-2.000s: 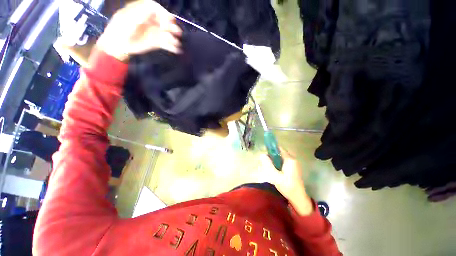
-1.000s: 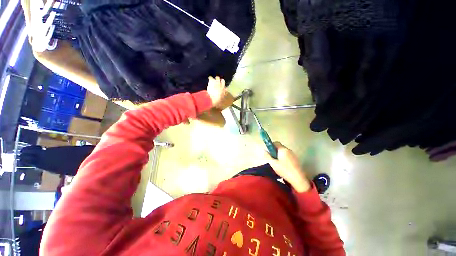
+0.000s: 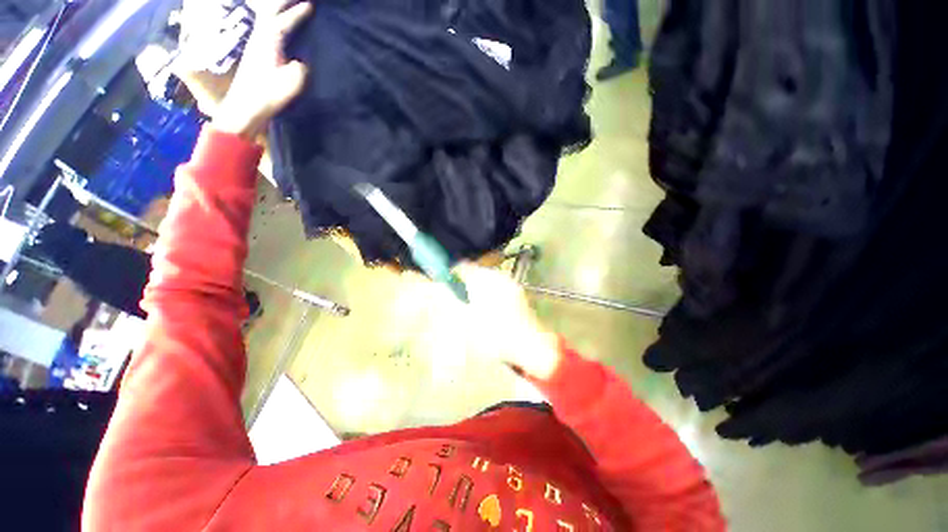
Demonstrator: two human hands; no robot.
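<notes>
A black garment (image 3: pixel 416 114) with a scalloped lower edge hangs in front of me. A partly seen white tag (image 3: pixel 495 50) lies against its upper part. My left hand (image 3: pixel 260 81) is raised beside the garment's upper left side, near white hangers (image 3: pixel 215 36); its fingers look spread, but blur hides whether they hold anything. My right hand (image 3: pixel 497 312) is closed around a green hand tool (image 3: pixel 431 260), washed out by glare. The tool's pale, blurred nozzle (image 3: pixel 387 213) points up and left across the garment's lower part.
A dense row of black garments (image 3: pixel 790 229) hangs at the right. A metal rack bar (image 3: pixel 598 302) runs low between the rows. Another person's leg (image 3: pixel 622 36) shows at the top. Blue bins (image 3: pixel 156 145) stand at the left. A white panel (image 3: pixel 291 421) is low left.
My left hand has moved up from the garment's lower edge to the hangers. My right hand has brought the green tool up and left, over the garment. A leg has appeared at the top.
</notes>
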